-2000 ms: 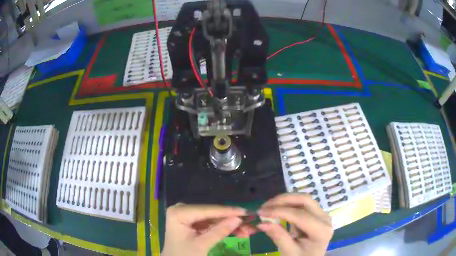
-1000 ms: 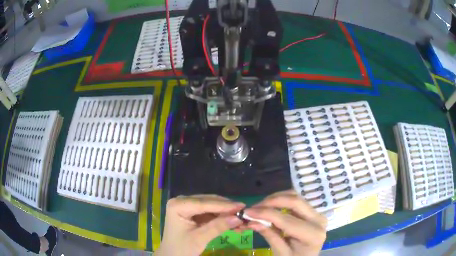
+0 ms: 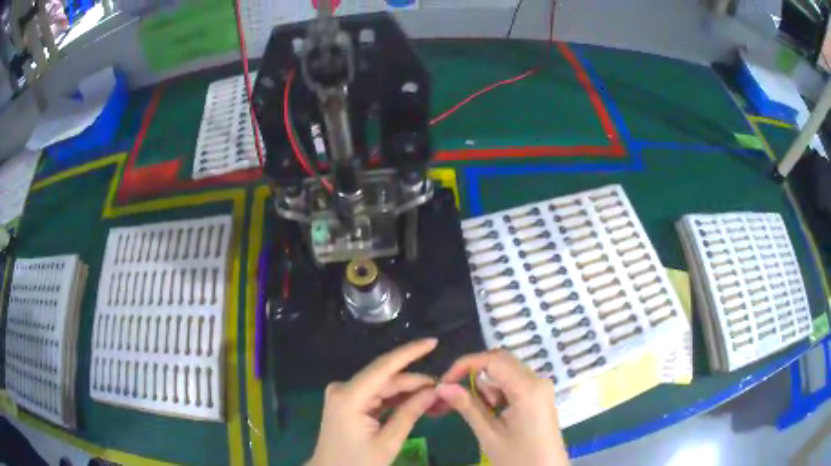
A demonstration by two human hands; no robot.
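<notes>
My left hand [image 3: 378,405] and my right hand [image 3: 501,405] meet at the fingertips in front of the black test fixture [image 3: 364,341]. A tiny dark part [image 3: 437,382] shows between the fingertips, mostly hidden by them. My left index finger is raised off it. The fixture's round silver nest [image 3: 372,298] with its brass-coloured ring has nothing visible on it. The clear pressure head plate [image 3: 355,238] with a green spot is above and behind the nest.
The right-hand tray [image 3: 539,272] of dark parts lies beside the fixture over yellowish paper. The left-hand tray [image 3: 162,349] and stacks at far left [image 3: 77,341] and far right [image 3: 700,282] flank it. Behind are a rear tray [image 3: 211,123], red wires and a blue bin [image 3: 102,136].
The view has shifted, so the fixture and trays sit further left. The white piece seen at my right fingertips a second ago no longer shows. My left index finger has lifted.
</notes>
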